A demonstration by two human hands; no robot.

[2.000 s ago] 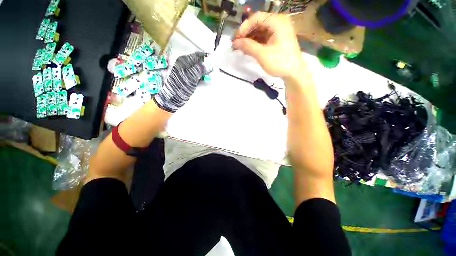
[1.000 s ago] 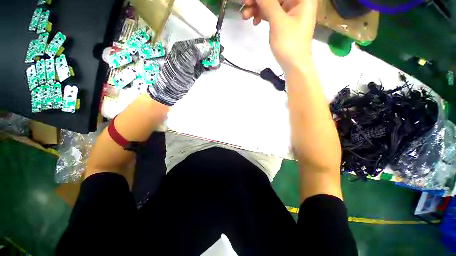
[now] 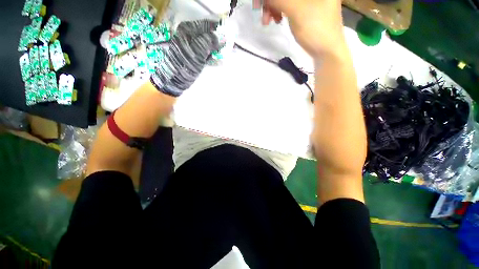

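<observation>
My left hand (image 3: 187, 55), in a grey-and-white striped knit glove, holds a small green-and-white circuit board (image 3: 220, 46) at its fingertips. A thin black cable (image 3: 293, 70) runs right from the board to a folded bundle on the white work surface (image 3: 241, 100). A thin dark rod, the soldering iron (image 3: 233, 5), points down toward the board at the top edge. My bare right hand (image 3: 304, 18) is at the top edge, partly cut off; whether it holds something cannot be made out.
Loose green boards (image 3: 137, 44) are heaped left of my gloved hand. Further boards (image 3: 42, 68) lie in rows on the black surface (image 3: 79, 107). A black cable pile (image 3: 415, 123) with a clear plastic bag (image 3: 454, 165) is at the right. A wooden stand (image 3: 386, 13) is at the top right.
The whole view has shifted, with the bench sitting higher in the picture. My right hand has moved up and right from the iron tip. My left hand still holds the board.
</observation>
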